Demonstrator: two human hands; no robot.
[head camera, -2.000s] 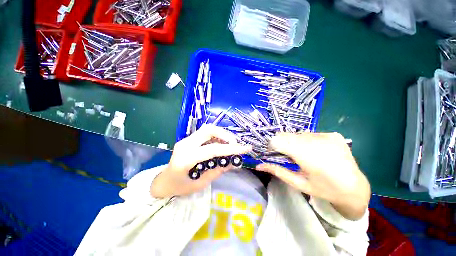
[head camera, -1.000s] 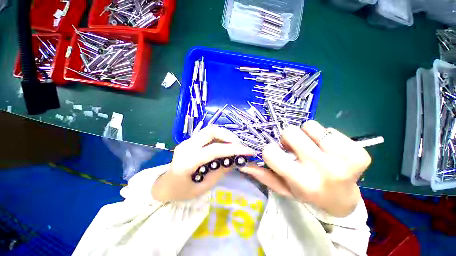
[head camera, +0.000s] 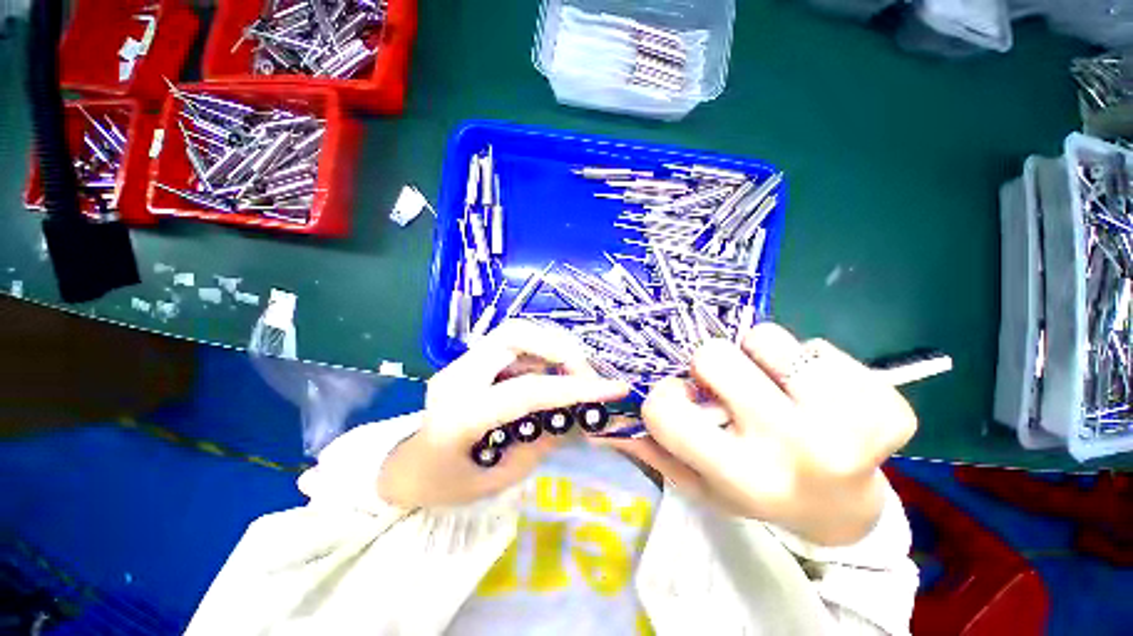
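Observation:
My left hand holds a row of several metal pins side by side, their round ends with dark rings facing the camera. My right hand is close to the row's right end, fingers bent. A thin dark piece shows at its fingertips, and a dark stick with a pale tip sticks out past its right side. Both hands are over the near edge of the blue tray. The tray has a loose pile of silver pins at right and a smaller group at left.
Red bins with similar pins stand at the upper left beside a black flexible arm. A clear plastic box with pins is beyond the tray. Stacked translucent trays of metal parts stand at right. A white slip lies left of the tray.
Since two seconds ago, my right hand has turned and the pale-tipped stick has come into view at its right. My left hand still holds the row. The view has shifted slightly.

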